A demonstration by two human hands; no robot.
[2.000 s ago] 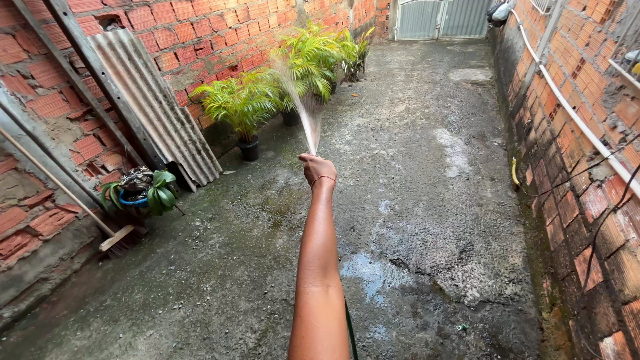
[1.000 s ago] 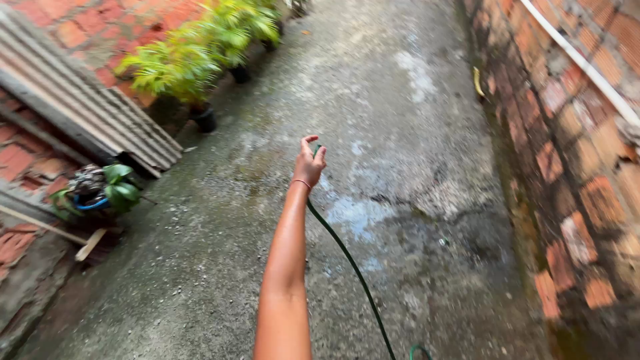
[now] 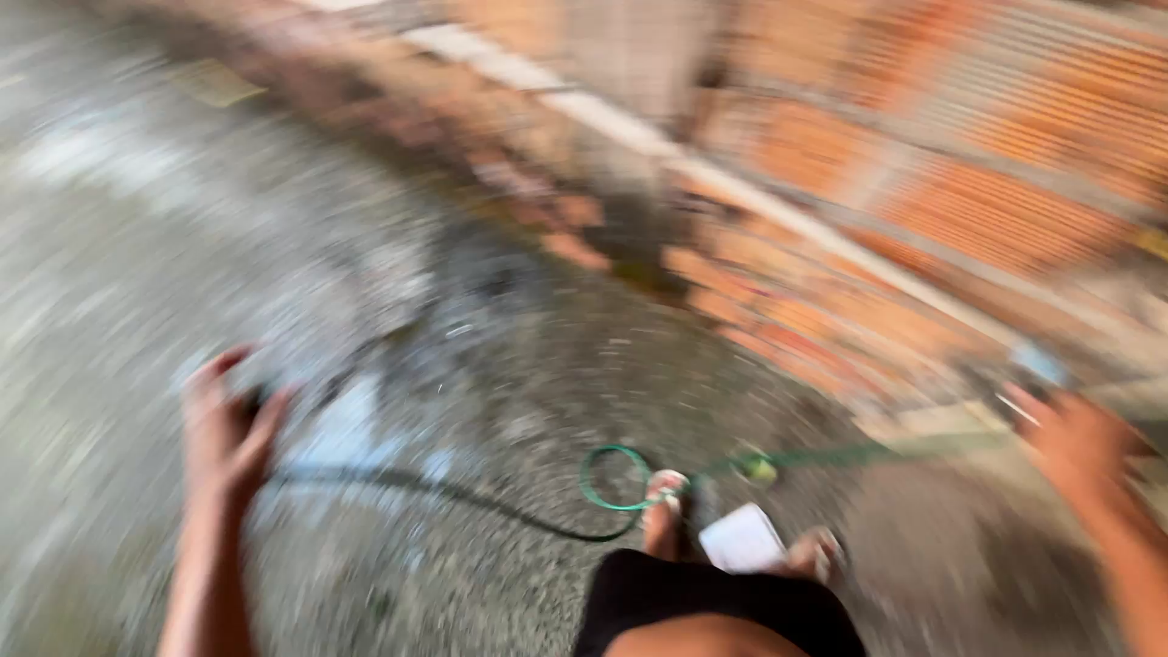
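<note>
My left hand (image 3: 226,429) is at the left, its fingers curled around the dark end of a green garden hose (image 3: 511,513). From there the hose runs along the wet concrete floor, makes a small loop beside my foot and continues right toward the wall. At the right edge, my right hand (image 3: 1077,429) reaches to something at the foot of the wall, where a small light-blue thing (image 3: 1040,363) shows at the fingertips. Blur hides what this hand touches and whether it grips it.
A hollow-brick wall (image 3: 1013,192) with a white pipe (image 3: 776,205) along it crosses the upper right. My sandalled feet (image 3: 664,516) stand on the floor, with a white flat object (image 3: 742,538) between them and a small yellow-green thing (image 3: 756,468) near the hose.
The view has swung right and down to the wall and my feet. The spray seen two seconds ago no longer shows. My right hand has come into view by the wall.
</note>
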